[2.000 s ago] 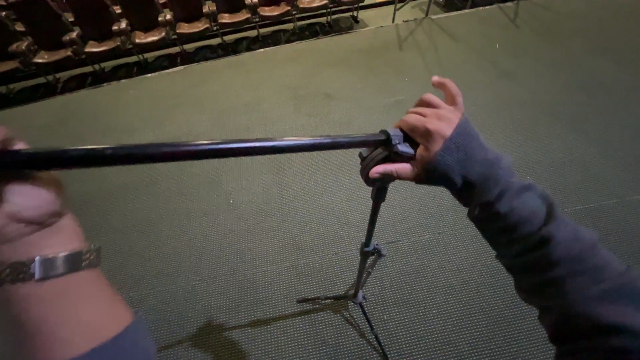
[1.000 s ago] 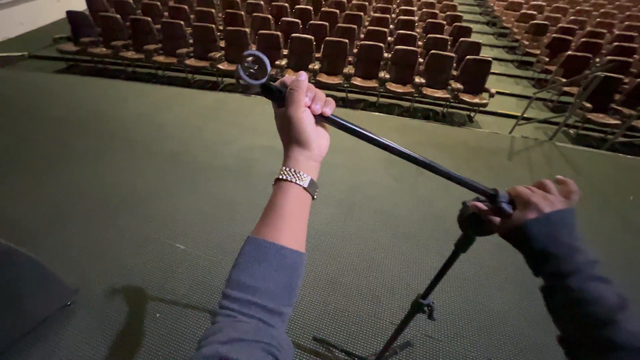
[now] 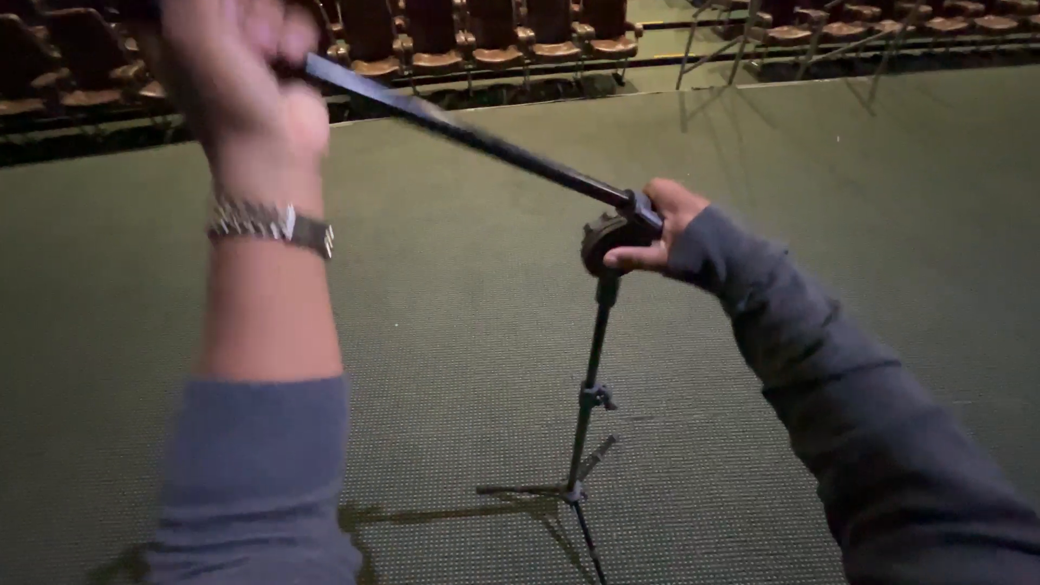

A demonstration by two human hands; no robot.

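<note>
A black microphone stand point(image 3: 591, 349) stands on its tripod legs on the floor, right of the middle. Its boom arm point(image 3: 487, 145) slopes from the pivot joint point(image 3: 605, 242) up to the upper left. My left hand point(image 3: 252, 89), blurred and wearing a metal wristband, is closed around the upper part of the boom; the boom's far end is hidden or out of view. My right hand point(image 3: 668, 227) grips the joint at the boom's lower end, its thumb across the round clamp. A small knob point(image 3: 601, 397) shows on the upright tube.
Rows of folding auditorium seats point(image 3: 496, 36) run along the back. Metal railings point(image 3: 735, 49) stand at the upper right. The floor point(image 3: 439, 325) is a green textured surface, with the shadow point(image 3: 455, 513) of the stand falling to the left.
Two seconds ago the boom was nearly level; now its left end is raised. Both hands remain on the stand. The view has swung up and back down.
</note>
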